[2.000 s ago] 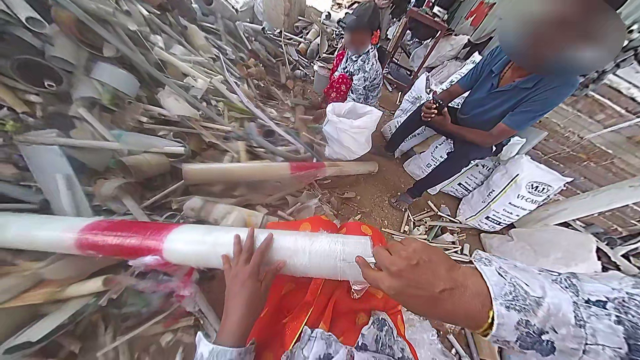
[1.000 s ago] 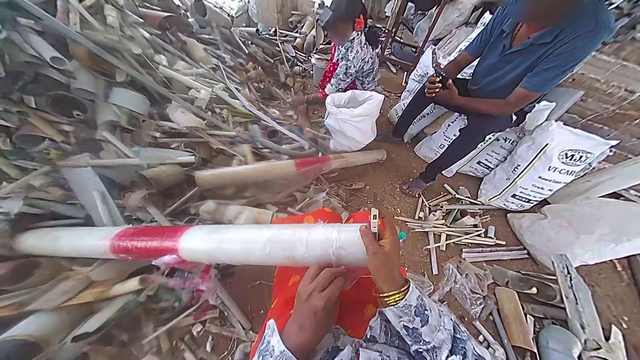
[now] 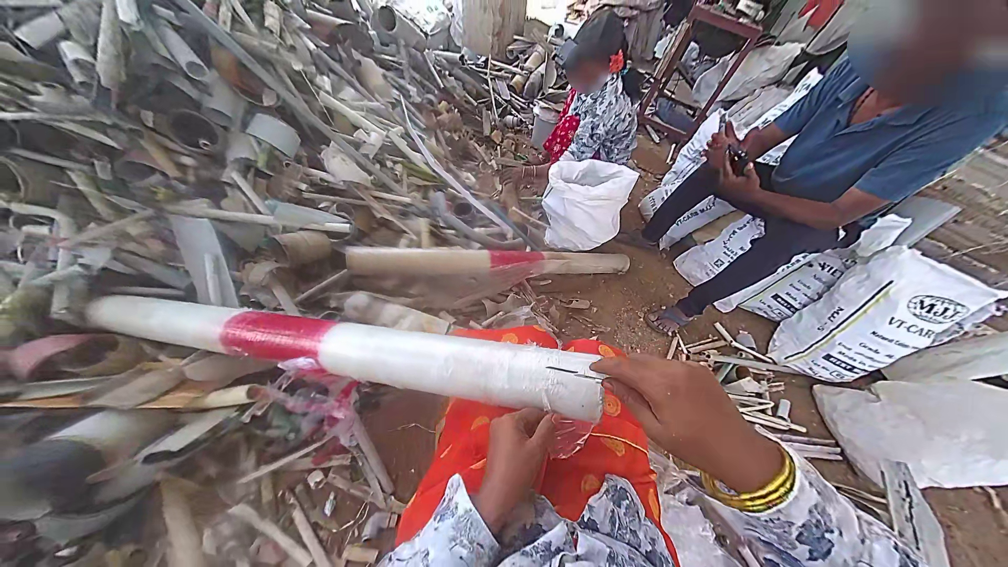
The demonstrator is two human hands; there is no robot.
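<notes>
A long white plastic pipe point(image 3: 441, 364) with a red band lies across my lap, its far left end on the scrap heap. Clear film clings to its right end and hangs below it. My left hand point(image 3: 516, 445) pinches the loose plastic film point(image 3: 568, 435) at the pipe's underside. At the pipe's right end, my right hand point(image 3: 669, 402) has its fingertips on the rim, beside a thin dark slit or strip; whether it holds a small tool cannot be told. An orange cloth point(image 3: 465, 441) covers my lap beneath the pipe.
A heap of scrap pipes point(image 3: 236, 157) fills the left. Beyond my pipe lies another banded pipe point(image 3: 441, 262). An open white sack point(image 3: 587, 201) stands near a crouching person point(image 3: 602, 118). A seated person point(image 3: 819, 157) is at right, beside printed sacks point(image 3: 874, 315).
My left hand was on top of the pipe two seconds ago; it is now below it, at the film. My right hand stays around the pipe's right end.
</notes>
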